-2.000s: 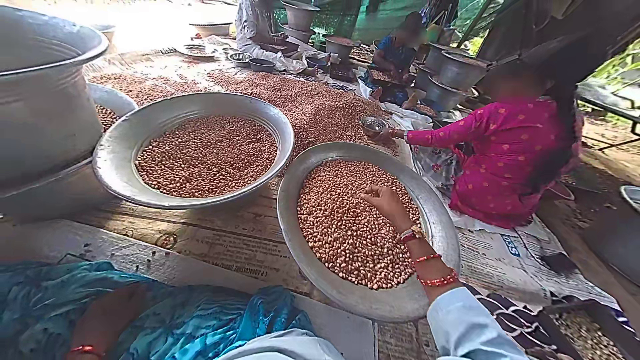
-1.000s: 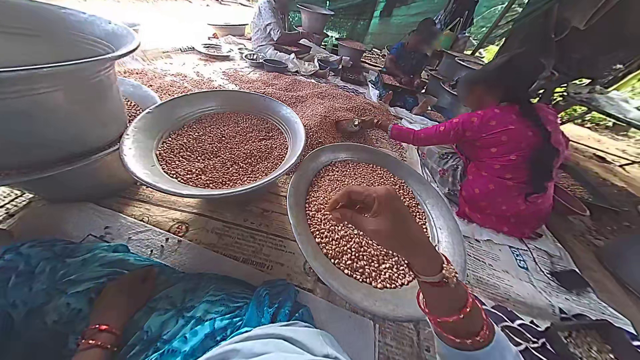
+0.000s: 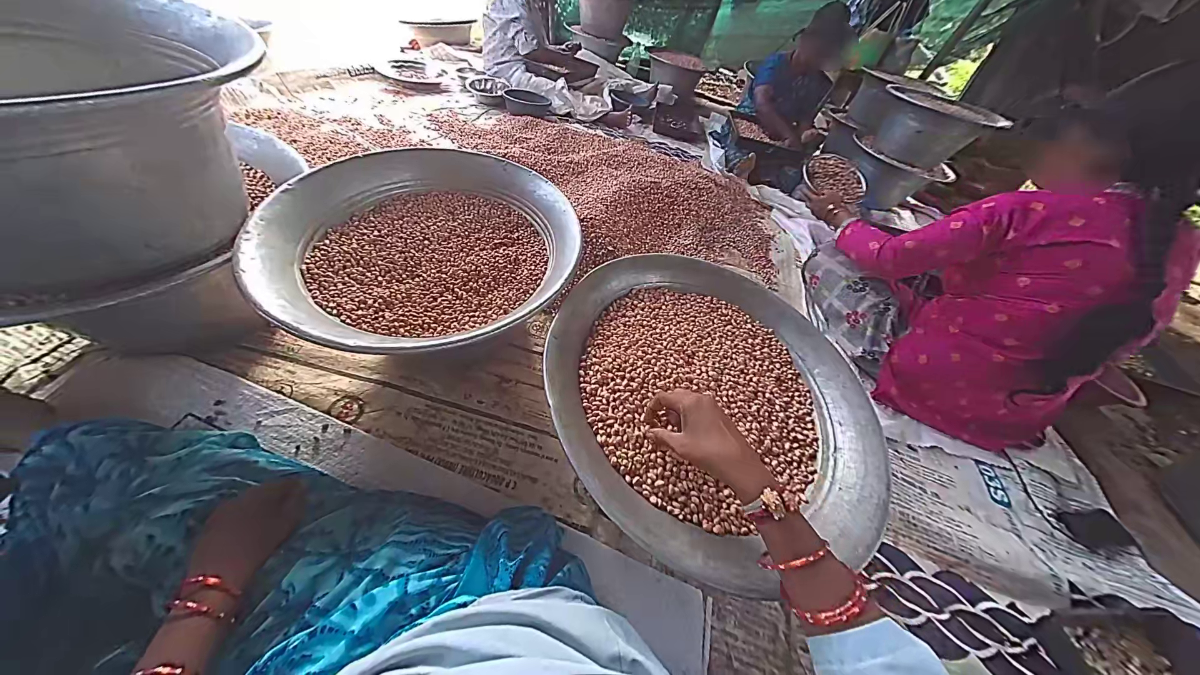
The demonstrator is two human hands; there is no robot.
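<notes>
My right hand (image 3: 703, 436) is over the wide metal basin (image 3: 848, 450) in front of me, its thumb and fingertips brought together at the brown nuts or seeds (image 3: 694, 352). Whether something small is between the fingertips I cannot tell. My left hand (image 3: 272, 511) rests on the blue patterned cloth (image 3: 375, 544) over my lap; its fingers are mostly hidden, and no object shows in it. A second metal basin (image 3: 412, 164), also filled with the brown nuts or seeds, stands farther left.
Large metal pots (image 3: 112, 178) are stacked at the left. Behind the basins, a heap of the same nuts or seeds (image 3: 619, 187) covers the ground sheet. A person in pink (image 3: 1012, 291) sits at the right, holding a bowl (image 3: 834, 178). Two others sit farther back among metal pots.
My right hand rose toward me, then went back down to the basin's contents. The person in pink has drawn a bowl away from the heap.
</notes>
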